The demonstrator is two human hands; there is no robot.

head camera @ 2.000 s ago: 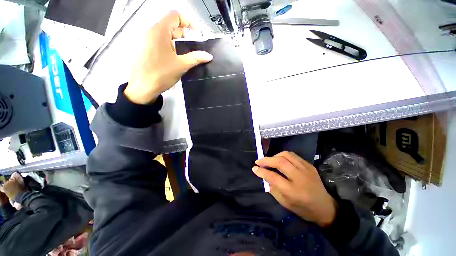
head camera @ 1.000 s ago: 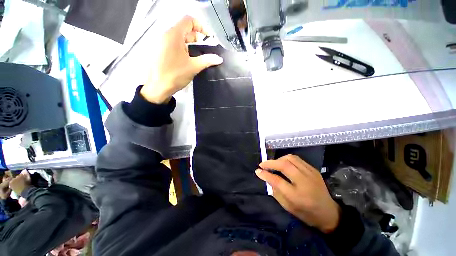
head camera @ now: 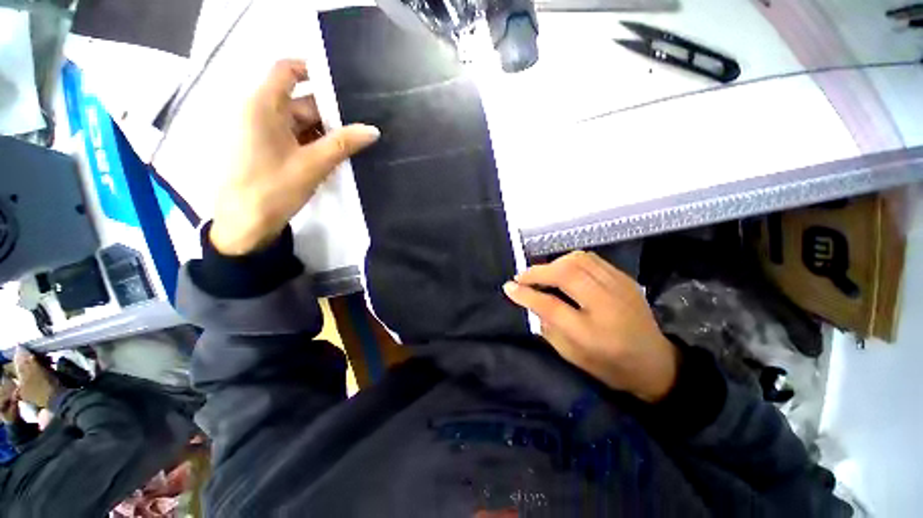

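A black fabric panel point(head camera: 420, 182) with pale crosswise lines and white edges runs from under the sewing machine's needle area point(head camera: 464, 40) over the table's front edge to my lap. My left hand point(head camera: 288, 167) is at the panel's left edge, its thumb lying on the black cloth and its fingers curled beside or under the edge; whether it pinches the cloth is hard to tell. My right hand point(head camera: 597, 314) pinches the panel's right white edge between thumb and fingertips, just below the table edge. The needle itself is lost in glare.
Black thread snips point(head camera: 680, 53) lie right of the needle area. A ruler strip point(head camera: 627, 228) runs along the table's front edge. A blue-marked box point(head camera: 111, 167) and dark sheet point(head camera: 142, 22) are at left. A carton point(head camera: 845, 273) and plastic bag point(head camera: 724, 329) are below right. Another person's sleeve point(head camera: 96, 435) shows lower left.
The panel's top end has moved further up past the needle area. My left hand has slid down along its left edge, with fingers more open. My right hand stays at the right edge.
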